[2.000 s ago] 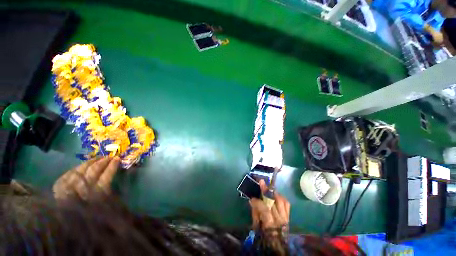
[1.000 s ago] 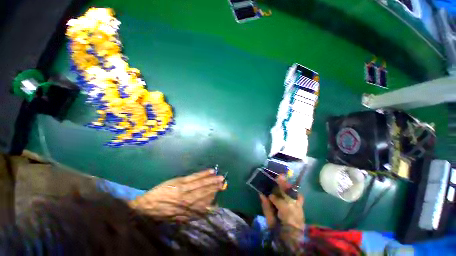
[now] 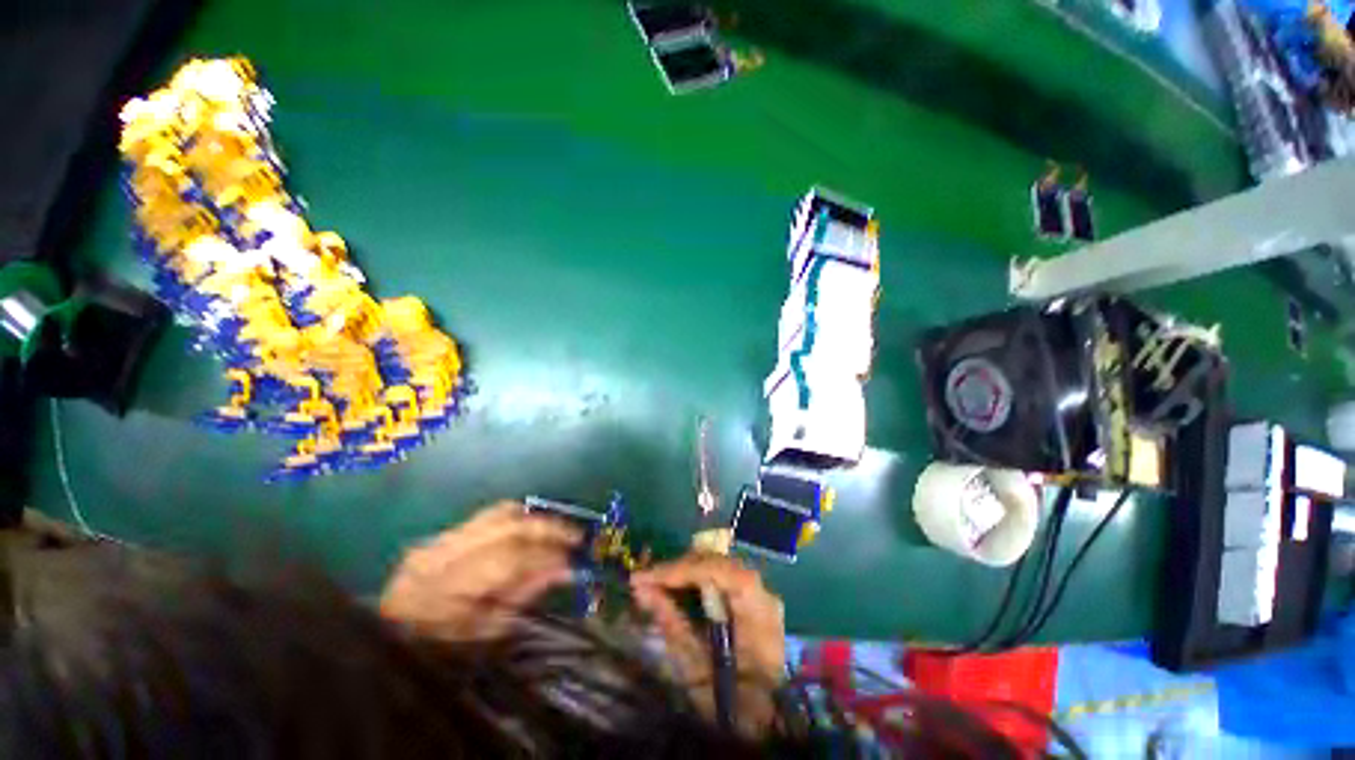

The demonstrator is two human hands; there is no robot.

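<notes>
My left hand (image 3: 483, 572) is at the lower middle, its fingers on a small black screen with a white edge (image 3: 562, 514). A blue board with an orange flex tail (image 3: 614, 538) is at the fingertips, between both hands. My right hand (image 3: 728, 609) holds a soldering iron (image 3: 706, 475), its thin metal shaft pointing away from me; its fingertips are close to the board. The exact contact is blurred. Hair hides the lower parts of both hands. The leaning stack of LCD modules (image 3: 823, 349) stands beyond my right hand, with dark screens (image 3: 774, 526) at its near end.
A heap of orange-and-blue boards (image 3: 290, 305) lies left, beside a green solder reel (image 3: 27, 315). A white cup (image 3: 975, 512), black fan (image 3: 988, 398), pale post (image 3: 1174, 245) and black tray (image 3: 1196, 594) are right. Paired screens (image 3: 688, 57) lie farther back.
My left hand has moved from the heap to the lower middle. My right hand has moved left from the stack's near end and now meets it, with the iron showing. The camera view has shifted.
</notes>
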